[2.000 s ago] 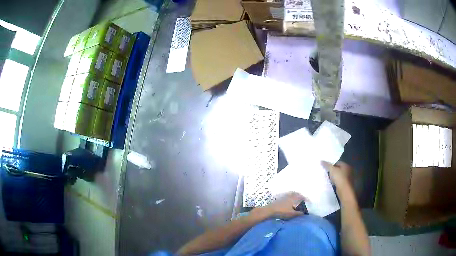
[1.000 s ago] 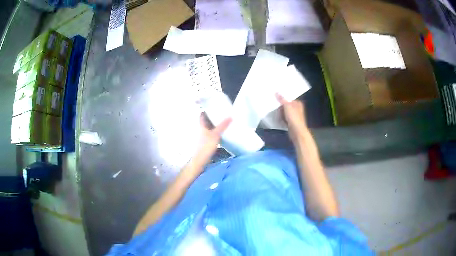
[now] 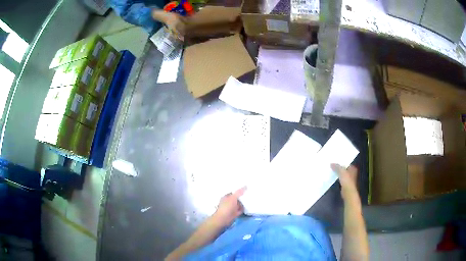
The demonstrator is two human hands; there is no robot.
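Observation:
Blank white papers lie crossed on the bench in front of me, over a printed label sheet that is partly washed out by glare. My right hand is on the upper right part of the papers, its fingers at the edge of one strip; it seems to hold that strip. My left hand is at the lower left edge of the papers, thumb and finger near the edge; glare hides whether it grips. Another white strip lies behind them.
An open brown carton stands at right. An upright post rises behind the papers, with a tube holder beside it. Flat cardboard lies back left. Green-white boxes are stacked at far left. Another person's hand holds labels.
The papers have shifted, with one strip now angled to the upper right. My left hand has moved to their lower left edge. Another person's hand and sleeve have appeared at the upper left.

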